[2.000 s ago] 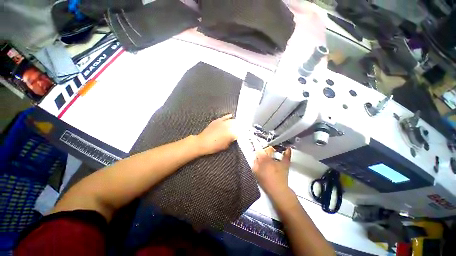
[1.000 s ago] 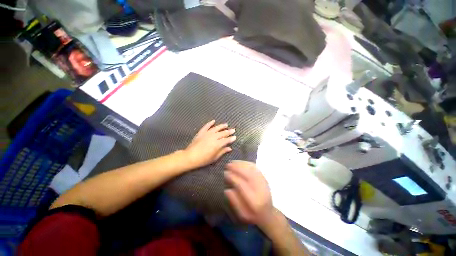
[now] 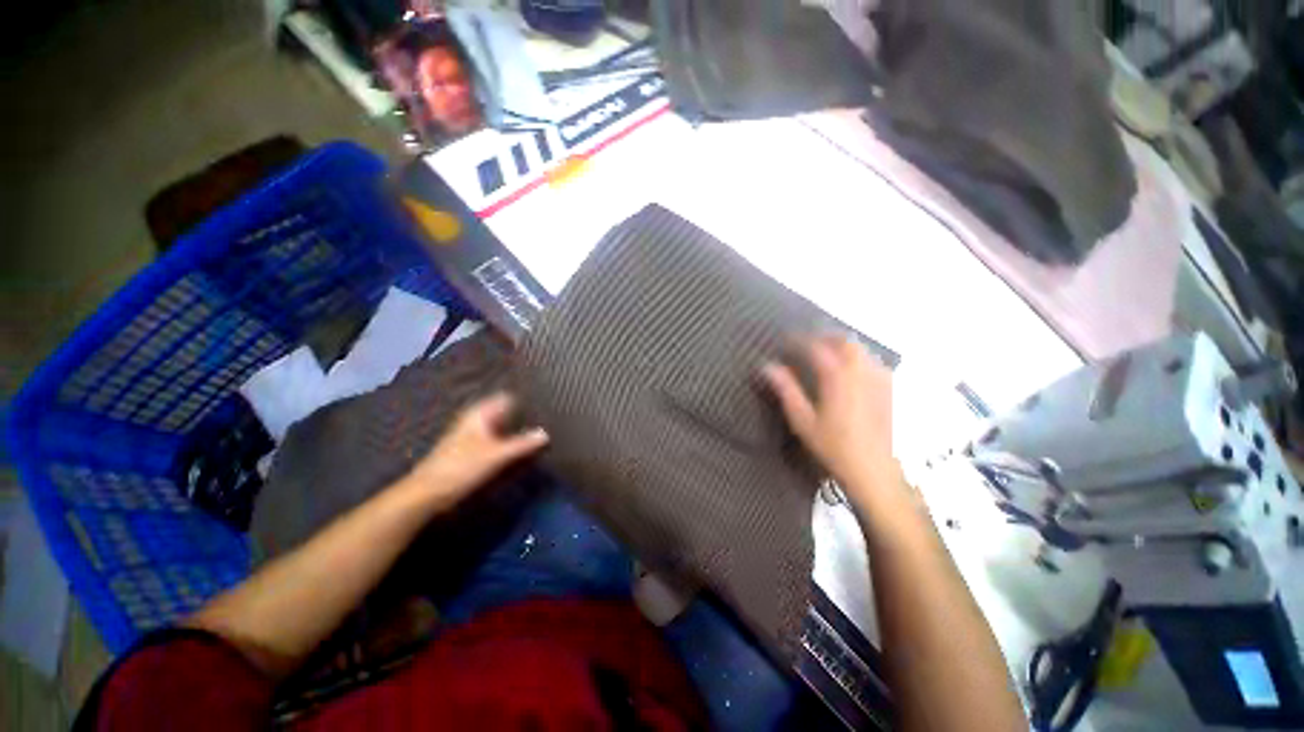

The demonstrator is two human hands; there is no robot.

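Observation:
A dark brown-grey ribbed garment panel (image 3: 672,358) lies on the white table and hangs over its near edge. My left hand (image 3: 479,453) is at the panel's near left edge, above a brown cloth piece (image 3: 365,436) that lies over the basket's rim. Its thumb and fingers are apart; whether they touch the cloth is unclear. My right hand (image 3: 841,405) is over the right part of the panel, slightly blurred, thumb and fingers apart. The sewing machine (image 3: 1130,443) stands to the right, its needle area clear of the panel.
A blue slatted basket (image 3: 122,336) at left holds brown and white pieces (image 3: 379,343). Black-handled scissors (image 3: 1075,665) lie below the machine head. Dark folded pieces (image 3: 1001,129) lie on pink cloth (image 3: 1051,293) at the far side. A phone or picture (image 3: 441,89) is at the far left.
The view has swung left, showing more basket. The panel has come away from the needle. My left hand has moved off the panel's middle to its near left edge; my right hand has moved farther up over it.

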